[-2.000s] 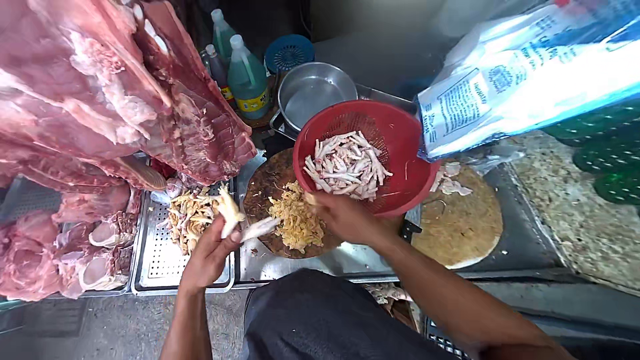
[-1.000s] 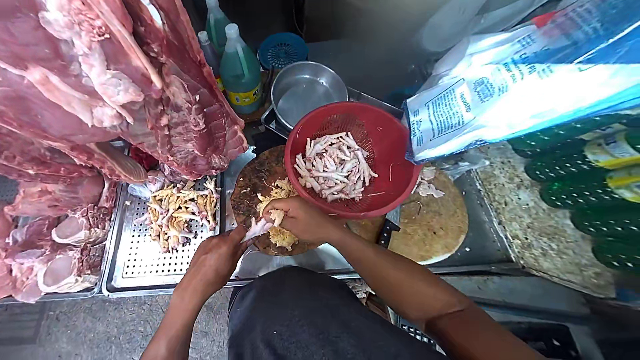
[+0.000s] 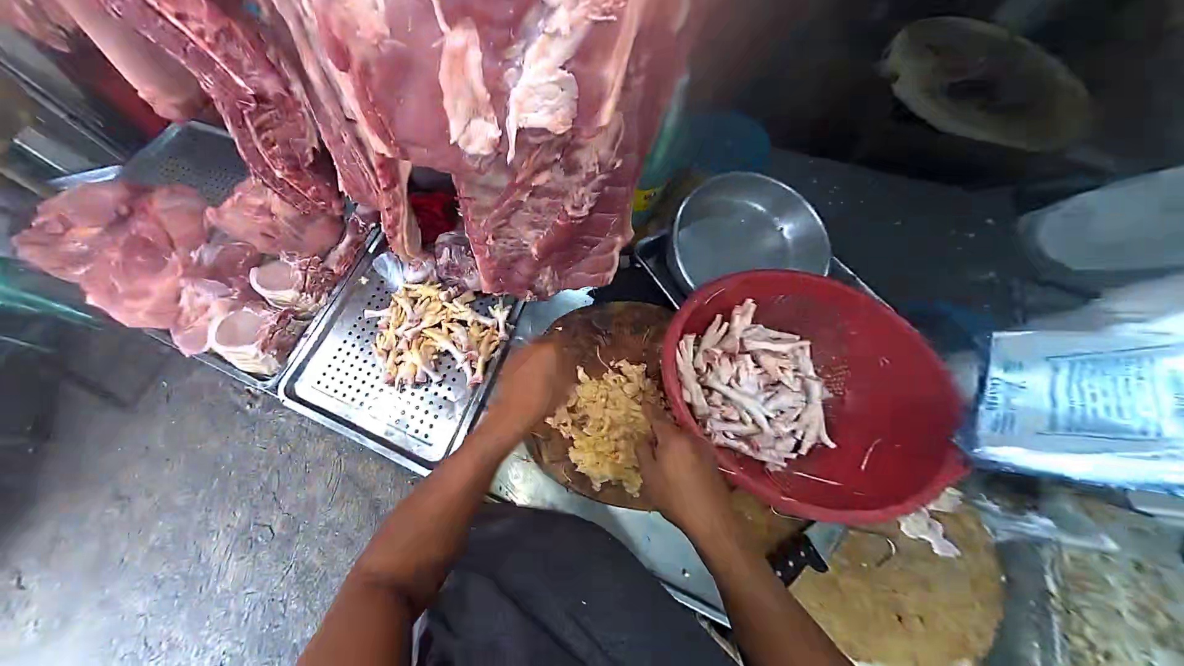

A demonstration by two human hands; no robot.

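A heap of yellow peeled skins (image 3: 606, 425) lies on a round wooden chopping block (image 3: 583, 338) before me. My left hand (image 3: 536, 375), blurred, is over the block's left side; whether it holds anything cannot be told. My right hand (image 3: 671, 462) is at the heap's right edge, its fingers partly hidden. Beside it, a red plastic colander (image 3: 888, 398) holds pale chicken feet (image 3: 754, 384), tilted over the block's right edge. On the left, yellow chicken feet (image 3: 435, 333) are piled on a perforated metal tray (image 3: 347, 379).
Large raw meat slabs (image 3: 555, 185) hang above the tray. A round metal pan (image 3: 749, 227) stands behind the colander. A black-handled knife (image 3: 797, 555) lies near a second chopping block (image 3: 911, 583). A printed plastic bag (image 3: 1082, 407) is at the right.
A second ago both hands were together at a pale foot over the block; now they are apart, the left nearer the tray side. The view has swung left.
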